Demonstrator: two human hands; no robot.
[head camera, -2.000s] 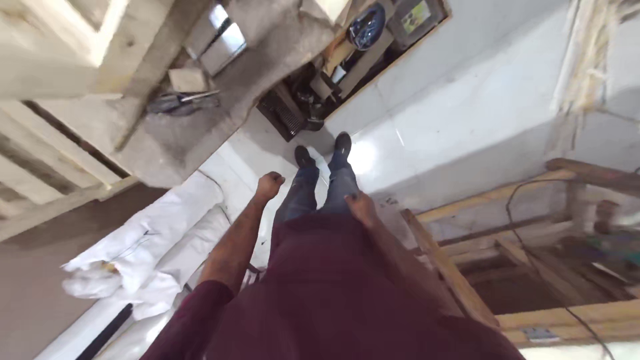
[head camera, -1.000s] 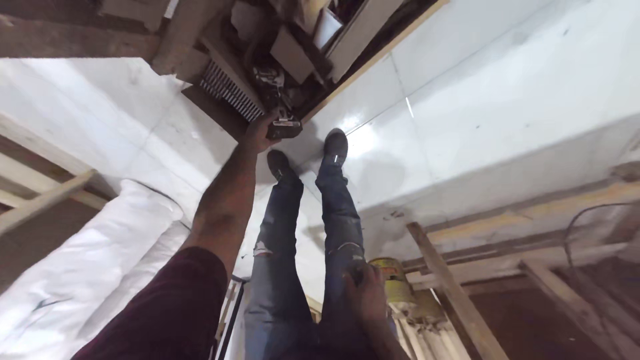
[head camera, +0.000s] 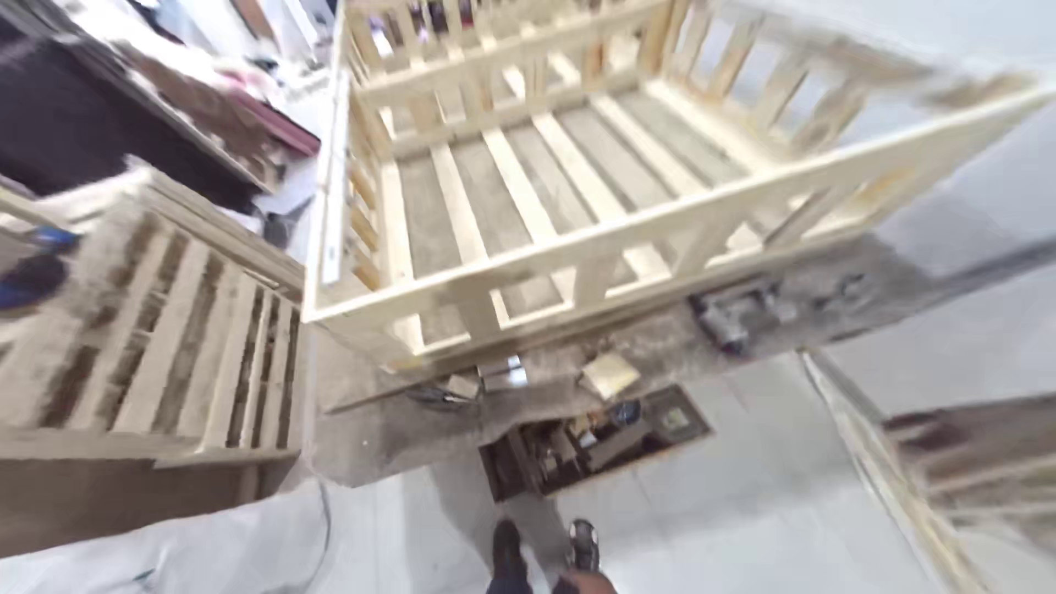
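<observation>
A bit of bare skin, apparently my right hand (head camera: 591, 582), shows at the bottom edge beside my right shoe; its fingers are cut off and whatever it holds is hidden. My left hand is out of view. Just ahead of my shoes, an open wooden toolbox (head camera: 627, 450) on the floor holds mixed tools and a blue roundish item (head camera: 626, 412). Beyond it, a pale wooden slatted bed frame with railed sides (head camera: 528, 262) rests on a low, dusty work surface (head camera: 363, 445). A small wood block (head camera: 610, 375) and a shiny metallic item (head camera: 503, 374) lie along its near edge.
Slatted wooden panels (head camera: 190, 330) stand at the left. Blurred power tools (head camera: 734, 313) lie on the work surface at the right. A wooden frame (head camera: 891, 487) rises at the lower right. White sheeting (head camera: 231, 536) and a cable (head camera: 324, 520) are at the lower left.
The view has swung up to the bed frame. One second ago my left hand was at a dark tool by the toolbox; it has left the view.
</observation>
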